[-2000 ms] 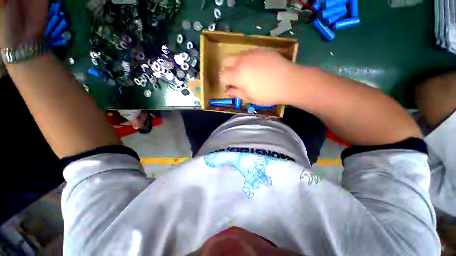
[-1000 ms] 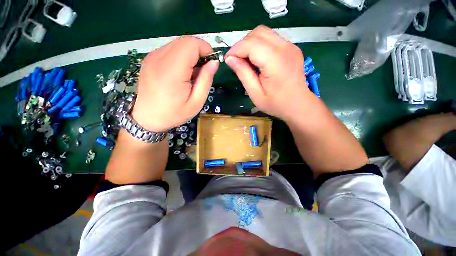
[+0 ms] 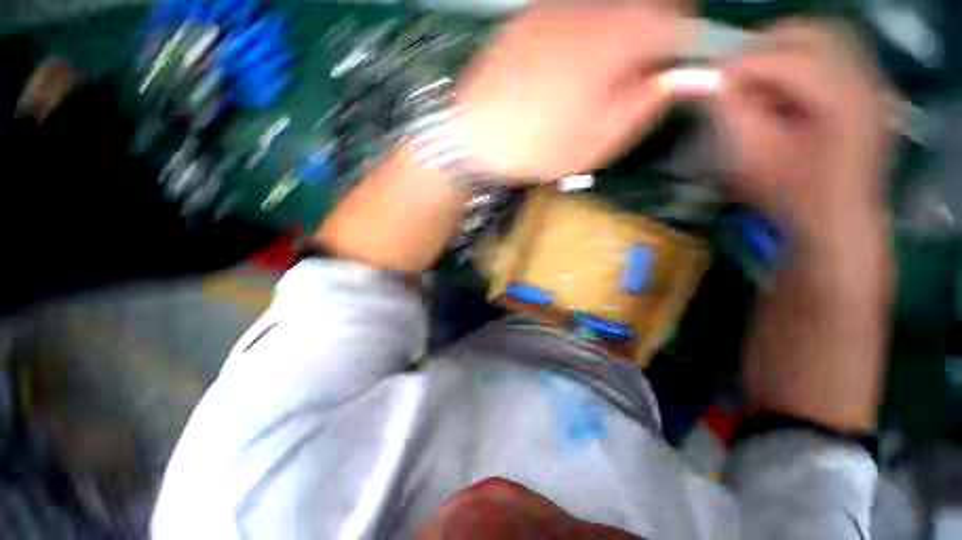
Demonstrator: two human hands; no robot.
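Note:
The picture is strongly blurred. My left hand [image 3: 580,95], with a metal watch at the wrist, and my right hand [image 3: 796,105] are raised close together at the top. A small pale part [image 3: 691,80] shows pinched between their fingertips; its details cannot be made out. Below the hands, the shallow yellow-brown box [image 3: 575,248] sits tilted in view at the bench edge. It holds a blue cell [image 3: 636,270] at its right side, another blue cell [image 3: 528,294] at the lower left and one more blue cell [image 3: 605,328] along the near side.
A pile of blue cells [image 3: 253,58] with grey-silver pieces lies at the upper left of the green bench [image 3: 316,111]. A blurred heap of small metallic parts [image 3: 385,69] lies beside my left hand. More blue [image 3: 762,234] shows beside my right forearm. Another person's hand [image 3: 45,87] shows at far left.
Both hands came up from the box and far left to meet; since one second ago they appear further right and higher. The view has swung and blurred, and the box looks rotated.

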